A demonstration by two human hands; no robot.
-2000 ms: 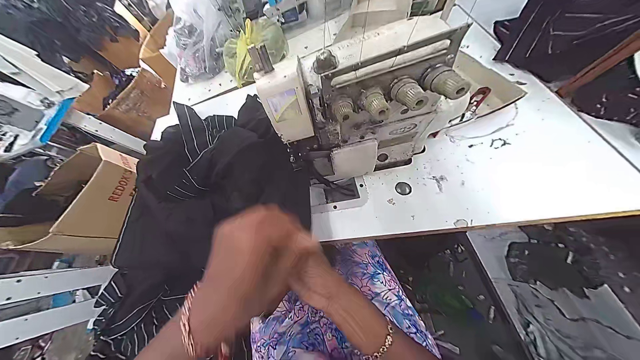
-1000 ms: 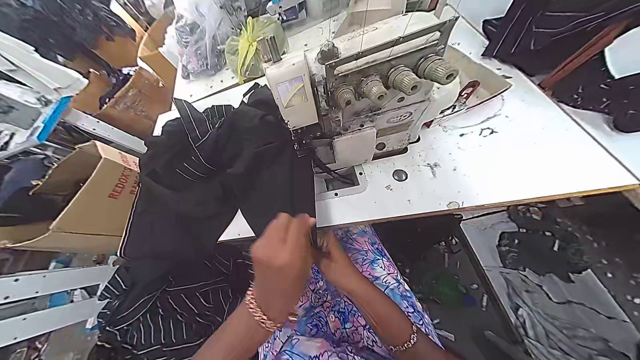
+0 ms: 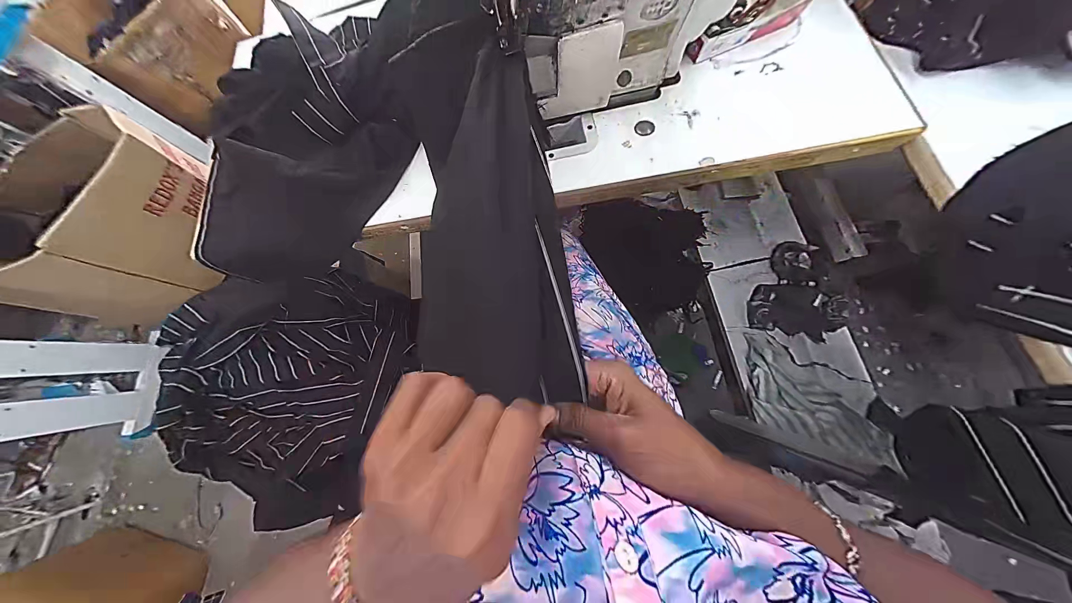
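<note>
Black fabric with thin white stripes (image 3: 494, 251) runs from under the presser area of an overlock sewing machine (image 3: 590, 67) down over the table edge to my hands. My left hand (image 3: 456, 469) grips its lower end, knuckles up. Beside it, my right hand (image 3: 628, 419) pinches the right edge of the same piece between thumb and fingers, close to a white stripe. The fingertips of both hands nearly meet. More of the black fabric lies bunched at the left of the machine, and a striped part (image 3: 285, 377) hangs below the table.
The white sewing table (image 3: 754, 109) has a wooden edge. An open cardboard box (image 3: 126, 218) stands at the left, near a white metal frame (image 3: 75, 385). Dark striped fabric (image 3: 1013, 243) lies at the right. Black scraps (image 3: 645, 251) are under the table.
My hands have drawn farther from the machine, and a long flat stretch of fabric now spans between them and it. The view has moved lower and closer.
</note>
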